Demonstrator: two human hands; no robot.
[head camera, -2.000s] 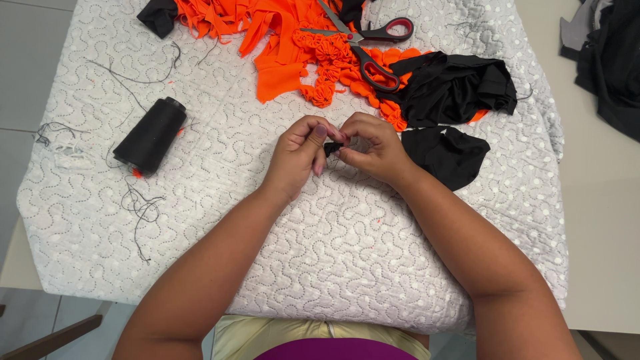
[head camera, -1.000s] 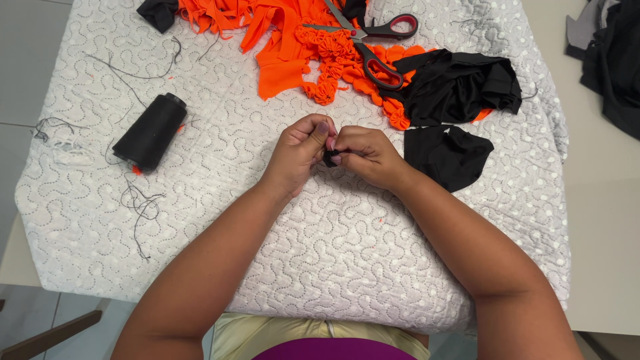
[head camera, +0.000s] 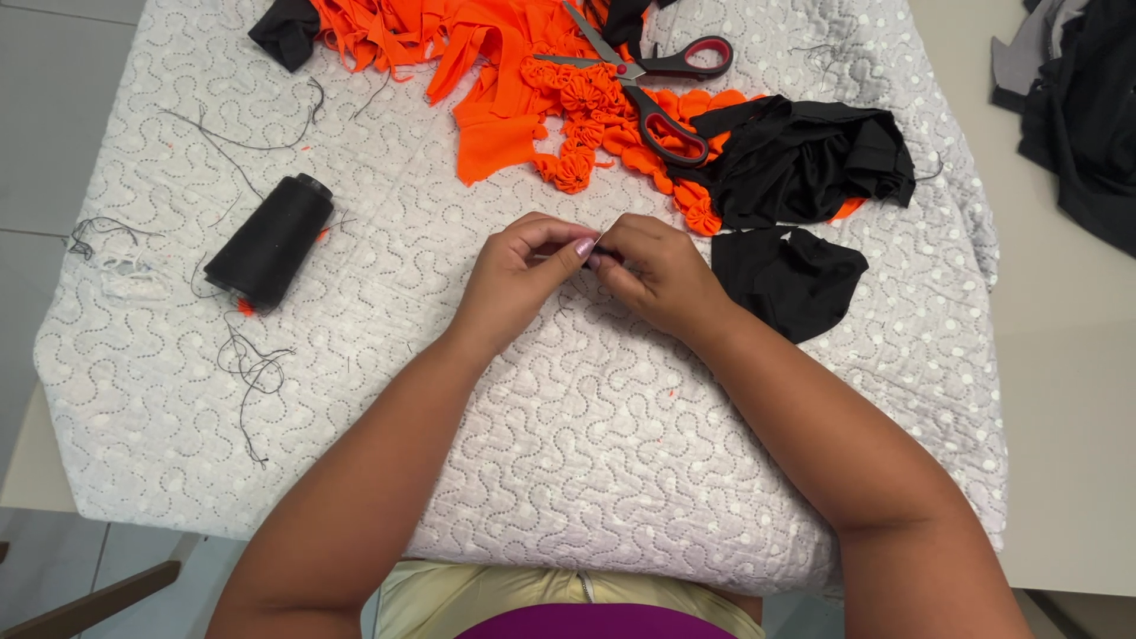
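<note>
My left hand (head camera: 528, 280) and my right hand (head camera: 657, 275) meet near the middle of the quilted cloth, fingertips touching. Between them they pinch a small dark piece of fabric (head camera: 593, 261), mostly hidden by the fingers. A thin, light line shows at the fingertips; whether it is a needle I cannot tell. Just right of my right hand lies a flat black fabric piece (head camera: 785, 280). Beyond the hands, scissors (head camera: 626, 71) with black and red handles rest with blades apart on orange gathered fabric rosettes (head camera: 581, 102). At the left lies a cone of black thread (head camera: 273, 240).
Crumpled black fabric (head camera: 799, 164) sits at the right of the rosettes, and orange fabric strips (head camera: 497, 62) spread along the top. Loose dark threads (head camera: 253, 364) lie near the cone. The white quilted cloth (head camera: 568, 461) covers the table (head camera: 1065, 399); dark garments (head camera: 1087, 115) lie at the far right.
The dark piece showed more between my fingertips in the earlier frames; now the fingers cover most of it. Both hands stay close together in about the same place.
</note>
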